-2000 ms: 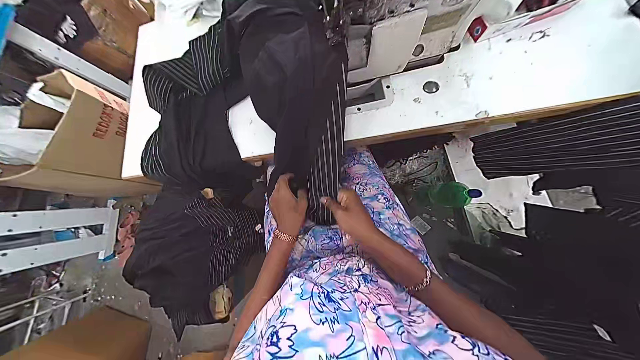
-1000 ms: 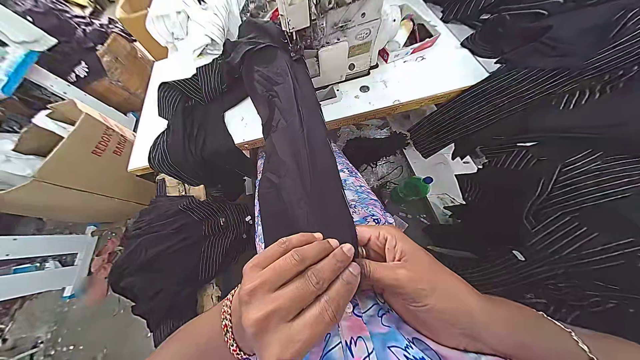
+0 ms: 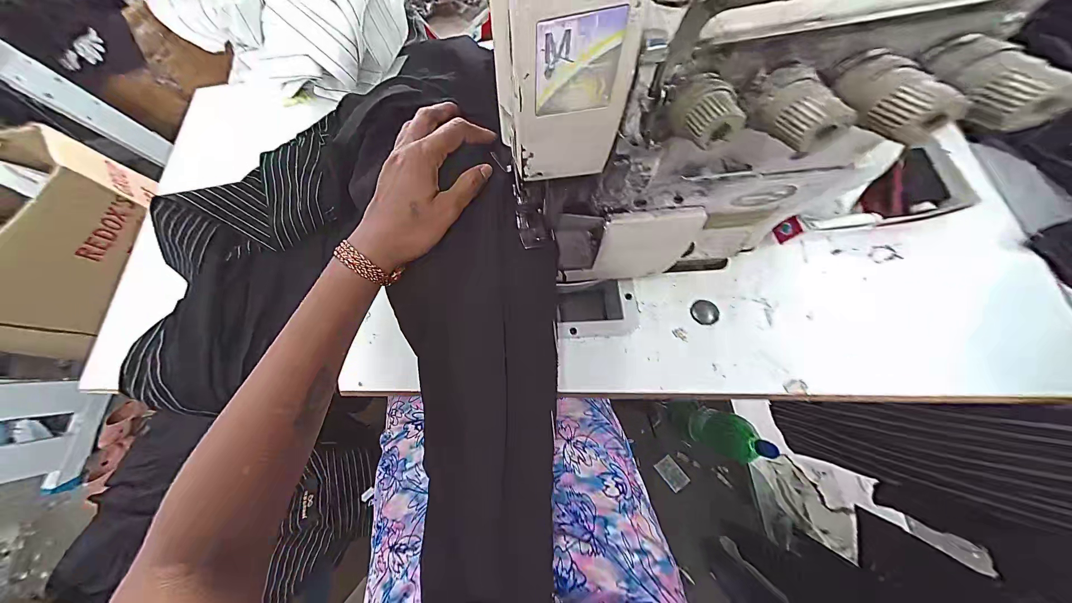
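Note:
My left hand (image 3: 427,184) lies on black fabric (image 3: 486,335), fingers spread and pressing it down just left of the needle area of an overlock sewing machine (image 3: 569,92). The fabric runs from the table down over my lap, its right edge alongside the presser foot (image 3: 531,226). Whether the foot rests on the fabric is hard to tell. A black garment with white pinstripes (image 3: 276,201) is bunched to the left of my hand. My right hand is out of view.
White striped cloth (image 3: 327,42) is heaped behind on the white table (image 3: 837,335). A cardboard box (image 3: 67,243) stands at the left. Below the table's front edge are a green plastic bottle (image 3: 724,434) and dark pinstriped fabric (image 3: 938,461) at the right.
A second ago both hands held the black fabric's near end over my lap; now my left hand is forward on it beside the machine, and my right hand has left the view. The view has moved closer to the machine.

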